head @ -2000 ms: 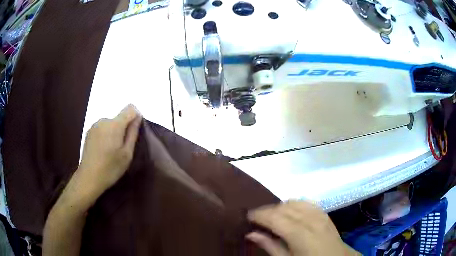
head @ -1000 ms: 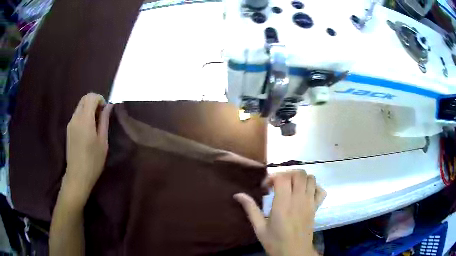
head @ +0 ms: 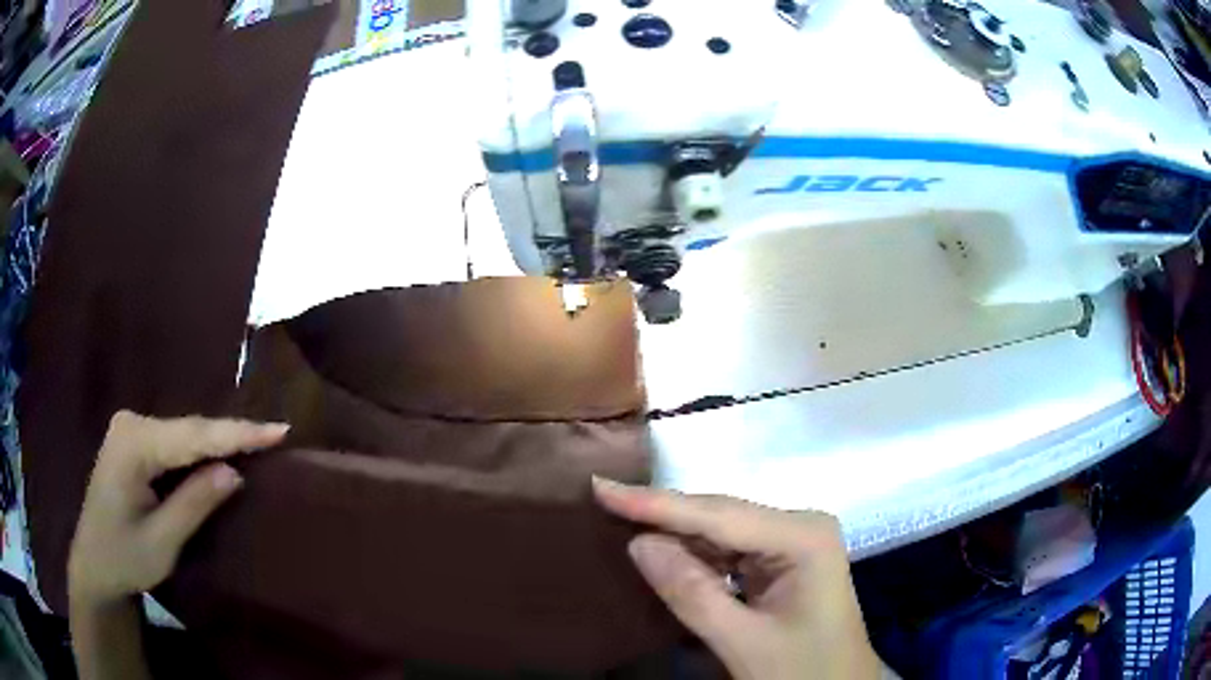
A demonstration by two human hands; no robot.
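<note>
A dark brown cloth panel lies in front of me, with its upper edge turned back in a fold. A brown layer lies flat beyond the fold and reaches under the needle area of the white sewing machine, by the bright lamp spot. My left hand is at the panel's left part, index finger and thumb a little apart on the cloth; whether they pinch it is unclear. My right hand holds the panel near its right edge between thumb and index finger.
More brown cloth spreads down the left side of the white table. A measuring tape strip runs along the table's front edge. A blue plastic crate is at the lower right. Red cord loops hang at the right.
My left hand has moved down and towards me, and the fold has come down with it, baring more of the layer beneath. The camera view has shifted, moving the machine leftward in the picture.
</note>
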